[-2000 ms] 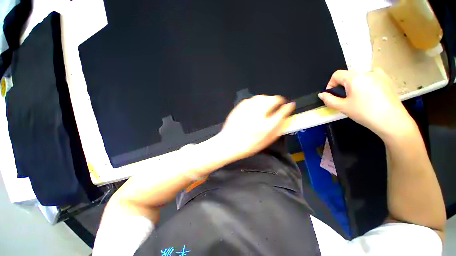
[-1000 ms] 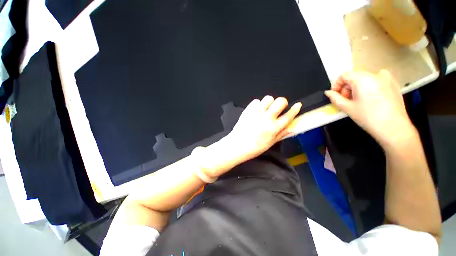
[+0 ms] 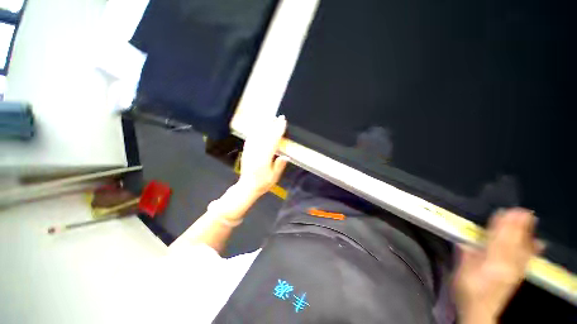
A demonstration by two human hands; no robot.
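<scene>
The large black notched panel (image 3: 430, 82) lies flat on the white table (image 3: 278, 57), its near border along the yellowed table edge. Two blurred dark grey stepped patches (image 3: 375, 144) show near that border. My left hand (image 3: 262, 155) is at the panel's near left corner, fingers at the table edge; whether it pinches the border cannot be told. My right hand (image 3: 500, 259) is blurred, at the near edge further right, fingertips over the panel's border; its grip is unclear.
Black cloth (image 3: 196, 57) lies to the left of the panel. A red container (image 3: 155, 197) and a brownish object (image 3: 112, 197) sit at lower left by another pale surface (image 3: 82, 266). Grey floor with yellow marks shows between. The dark apron is below the table edge.
The view has swung left. My left hand has moved from the middle of the near border to its left corner. My right hand has left the right corner area and is blurred.
</scene>
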